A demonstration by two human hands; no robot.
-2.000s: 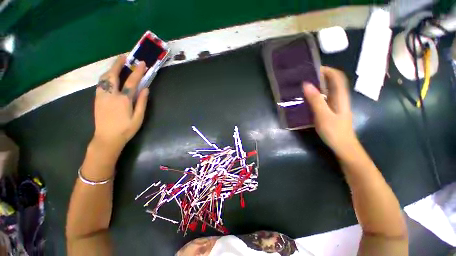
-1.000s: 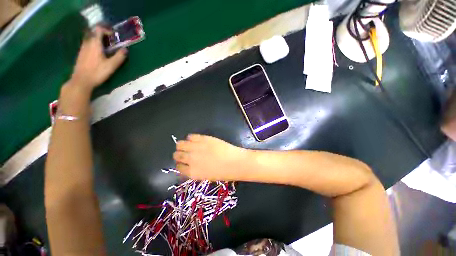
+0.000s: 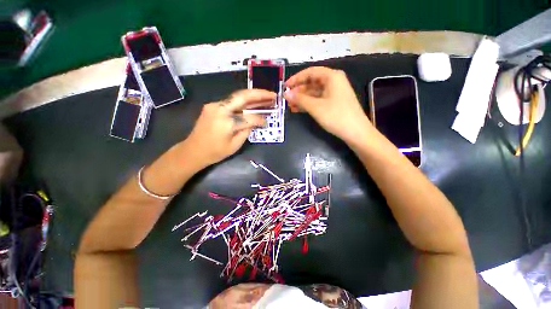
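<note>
A partly assembled feature phone handset [image 3: 266, 78] lies upright before me on the dark mat, small dark screen with red at the top and a white keypad area below. My left hand [image 3: 232, 124] holds it from the left, fingers across its middle. My right hand [image 3: 320, 96] is at its right edge, thumb and forefinger pinched around a tiny pale piece, mostly hidden. A loose pile of thin white and red trim strips [image 3: 266, 226] lies nearer my body.
Two handsets [image 3: 158, 69] overlap at the left by the cream rail [image 3: 211, 55]. Another handset is on the green belt [image 3: 90, 30] at far left. Right: smartphone [image 3: 396, 114], white rounded case [image 3: 434, 66], paper strips [image 3: 476, 90], black and yellow cables [image 3: 533, 114].
My left hand has come back from the belt to the handset in front of me. My right hand has moved from the pile up to its edge. Two overlapping handsets now show at left.
</note>
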